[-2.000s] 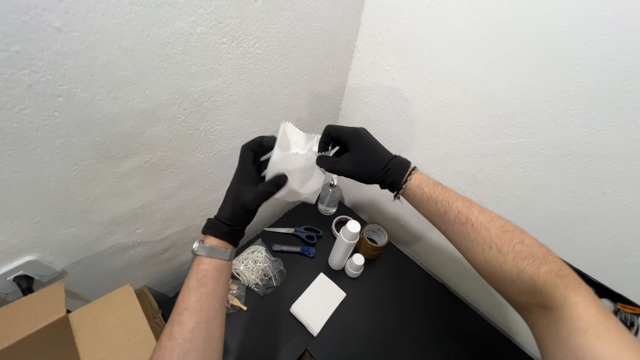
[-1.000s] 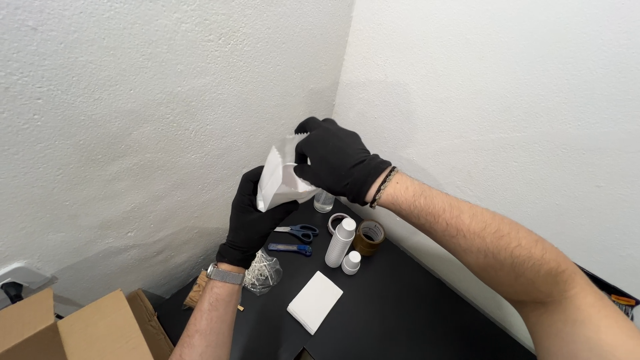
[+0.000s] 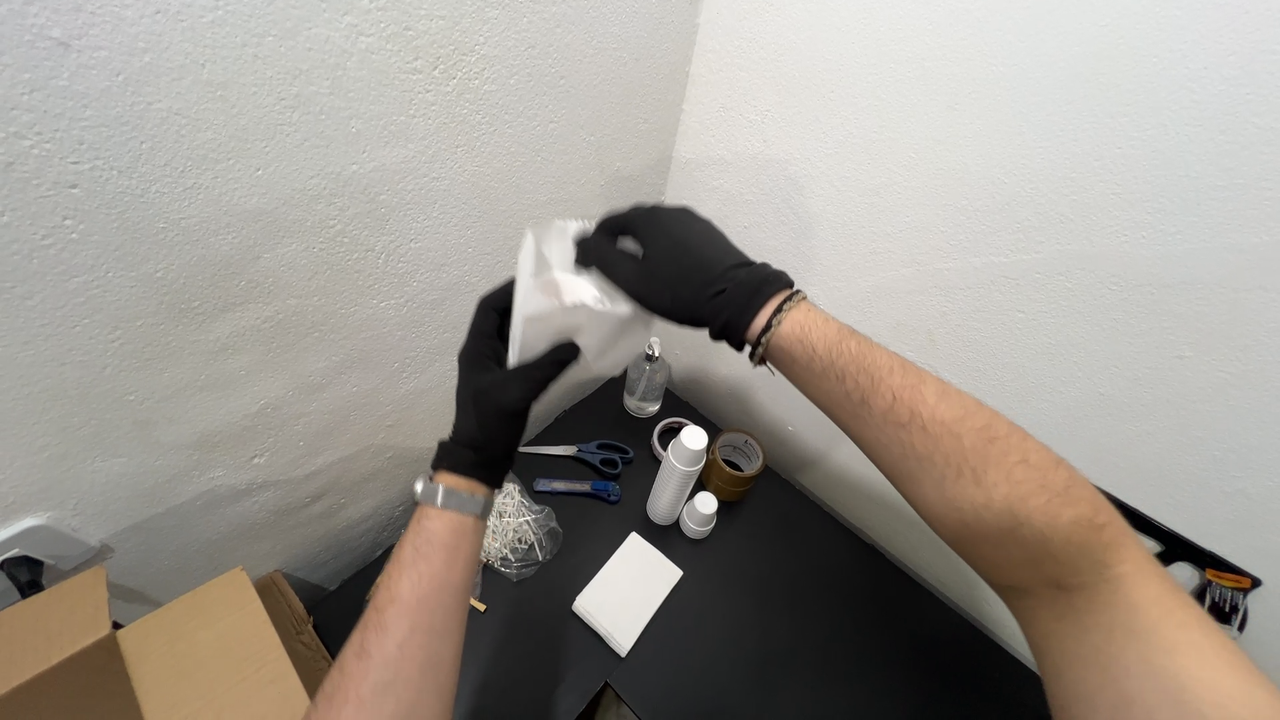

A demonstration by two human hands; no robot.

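My left hand (image 3: pixel 505 385), in a black glove, grips a white, partly see-through bag (image 3: pixel 575 310) with a serrated top edge from its left side and below. At the bag's upper right is my right hand (image 3: pixel 665 265), also gloved, its thumb and fingertips bent together at the opening; blur hides whether they pinch the film. Behind and below the bag stands a clear pump bottle (image 3: pixel 647 380). Scissors (image 3: pixel 590 453) with dark blue handles and a blue utility knife (image 3: pixel 578 489) lie under the hands, beside a plastic bag of cotton swabs (image 3: pixel 520 530).
A tall stack of white cups (image 3: pixel 676 475) stands by a short stack (image 3: pixel 699 515), brown tape rolls (image 3: pixel 735 465) and another tape roll (image 3: pixel 669 436). Folded white paper (image 3: pixel 628 593) lies on the black table (image 3: pixel 800 610). An open cardboard box (image 3: pixel 210 650) is at lower left; walls meet behind.
The right hand has moved from the bag's right side over its opening, then back up and to the right. The left hand has kept hold of the bag, which has tilted.
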